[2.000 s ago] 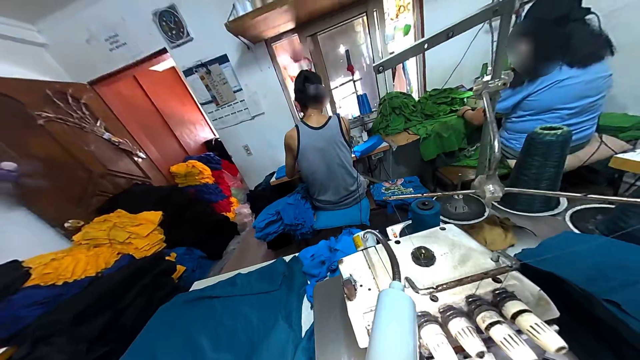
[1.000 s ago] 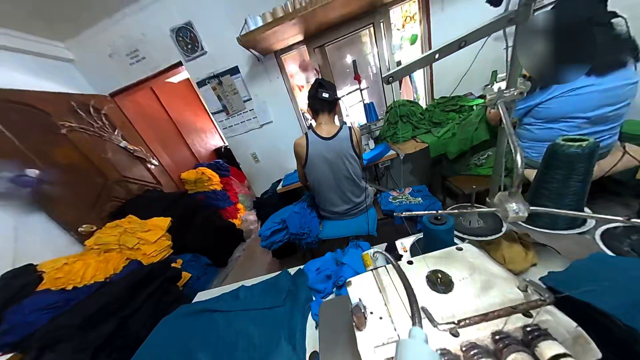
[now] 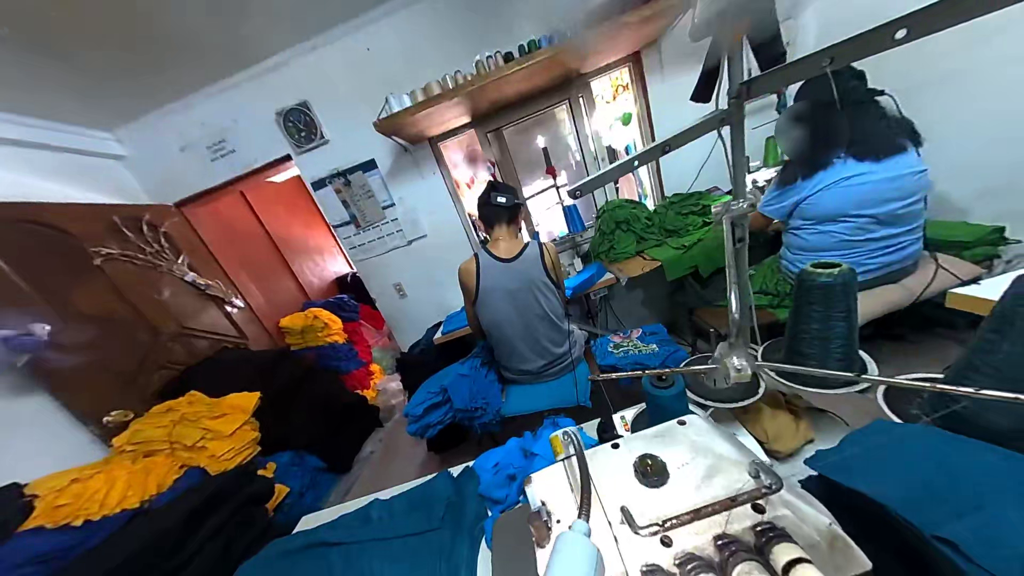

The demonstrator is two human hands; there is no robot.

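Neither of my hands is in view. At the lower middle stands a white overlock-type sewing machine [image 3: 688, 480] with several tension dials at its front edge and a light-blue lamp head [image 3: 574, 552] on a bent neck. Teal fabric [image 3: 384, 532] lies on the table left of the machine, with bright blue fabric [image 3: 520, 464] behind it. More teal fabric [image 3: 928, 480] lies to the right. A metal thread stand [image 3: 736, 280] rises behind the machine, near a large dark teal thread cone [image 3: 822, 328] and a smaller teal spool [image 3: 665, 399].
A person in a grey tank top [image 3: 520, 312] sits ahead, facing away. Another person in a blue shirt [image 3: 856, 212] sits at right beside green fabric [image 3: 660, 232]. Yellow fabric [image 3: 188, 436] and black fabric [image 3: 280, 400] are piled at left. A wooden shelf [image 3: 488, 84] holds spools.
The view has shifted slightly upward, showing more of the shelf and ceiling and less of the machine's front. The person in the grey tank top remains seated.
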